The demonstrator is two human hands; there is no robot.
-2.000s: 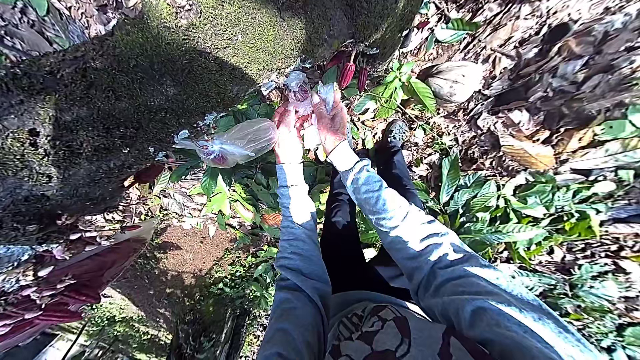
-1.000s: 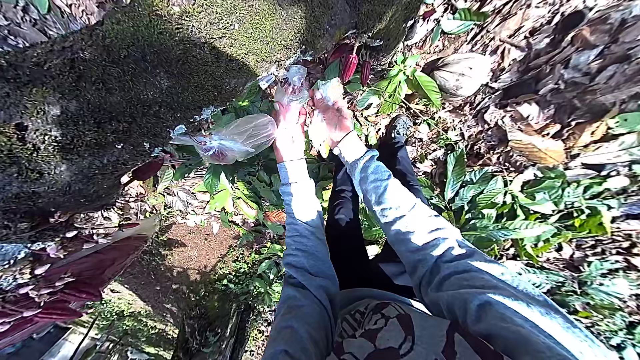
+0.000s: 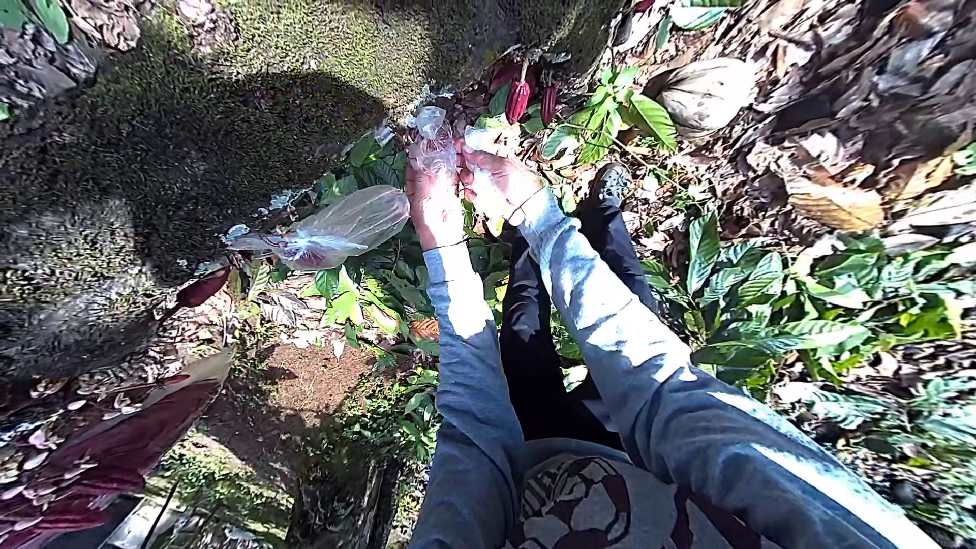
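Note:
My left hand point(image 3: 436, 200) is closed around a clear plastic bag point(image 3: 433, 141) beside the mossy tree trunk point(image 3: 305, 114). Just to its right, my right hand point(image 3: 499, 181) has its fingers pinched near that bag, with a pale, sunlit piece that looks like clear plastic point(image 3: 479, 139) at the fingertips; glare hides its exact shape. Another clear plastic bag point(image 3: 347, 225), puffed out and tied around something at the trunk, lies left of my left hand. Small red cacao pods point(image 3: 517, 102) hang above and right of my hands.
A dark red pod point(image 3: 204, 287) hangs at the trunk's lower left. Green leafy plants point(image 3: 793, 297) and dry leaf litter cover the ground at right, with a large pale husk point(image 3: 709, 93) at the upper right. A red cloth or sheet point(image 3: 130, 435) lies lower left.
My right hand has moved left, closer to my left hand and the bag. My left hand stays on the bag.

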